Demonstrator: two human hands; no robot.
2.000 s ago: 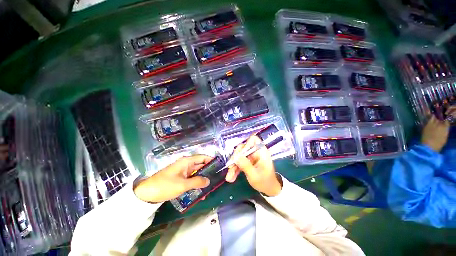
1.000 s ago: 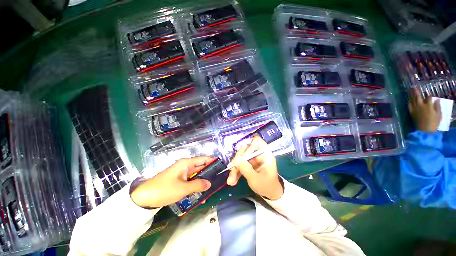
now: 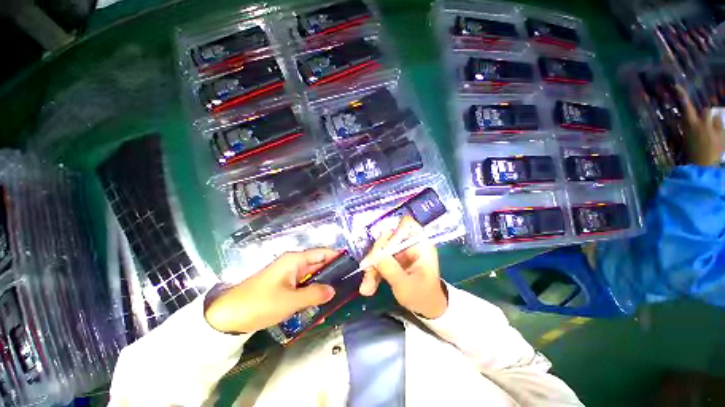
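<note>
My left hand (image 3: 266, 291) holds a black oblong phone half-assembly (image 3: 336, 270) with a red edge, tilted, its blue and silver circuitry end showing below the hand. My right hand (image 3: 408, 273) holds pale, thin tweezers (image 3: 421, 239) like a pen, their tip at the unit's black surface. Whether a pad is at the tip cannot be told. The near blister tray (image 3: 208, 163) holds several units. A long black adhesive pad strip (image 3: 296, 199) lies across its lower units. The tray's lower left pocket shows no unit.
A second blister tray (image 3: 471, 235) of units lies to the right. Spare black pad strips (image 3: 141, 211) lie at left, beside stacked clear trays (image 3: 60, 278). A blue stool (image 3: 548, 284) is below the bench edge. A co-worker's blue sleeve (image 3: 676, 238) and hand are at right, over more units.
The view has shifted slightly, so the trays sit a little higher and left. My hands keep nearly the same pose. The co-worker's hand has moved, and a white piece beside it has shifted right since one second ago.
</note>
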